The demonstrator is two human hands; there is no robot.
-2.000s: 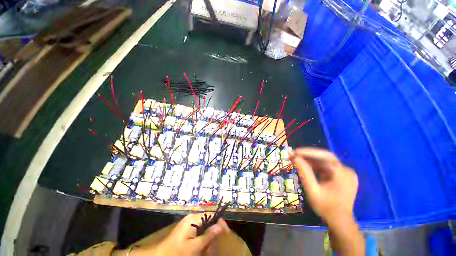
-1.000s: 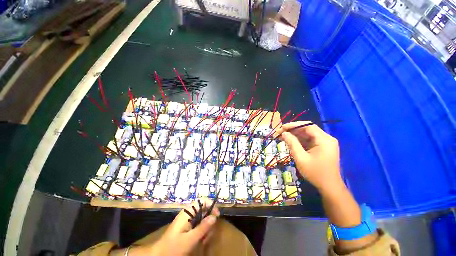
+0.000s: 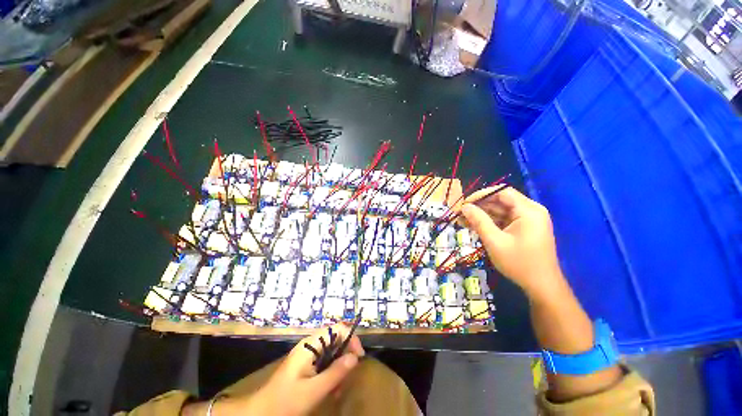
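Circuit boards (image 3: 309,280) with white, yellow and blue parts stand in tight rows on a tan carrier board (image 3: 244,327). Thin red lead wires (image 3: 417,154) stick up from many of them, with dark wires among them. My left hand (image 3: 313,374) is at the near edge of the carrier, closed around a bunch of short black lead wires (image 3: 325,348). My right hand (image 3: 517,236) is over the right end of the boards, thumb and forefinger pinching one black wire (image 3: 488,192). The wire's lower end is hard to make out among the red wires.
A loose pile of black wires (image 3: 297,132) lies on the dark green worktop beyond the boards. A large blue bin (image 3: 602,187) stands at the right. A cream edge rail (image 3: 98,195) curves along the left, with a brown trough (image 3: 89,89) beyond. A white machine (image 3: 358,10) and cardboard box (image 3: 478,24) are behind.
Since two seconds ago, my right hand has moved up and slightly left, from the boards' right edge to over their upper right part, and a black wire now shows in it. My left hand stays near the front edge.
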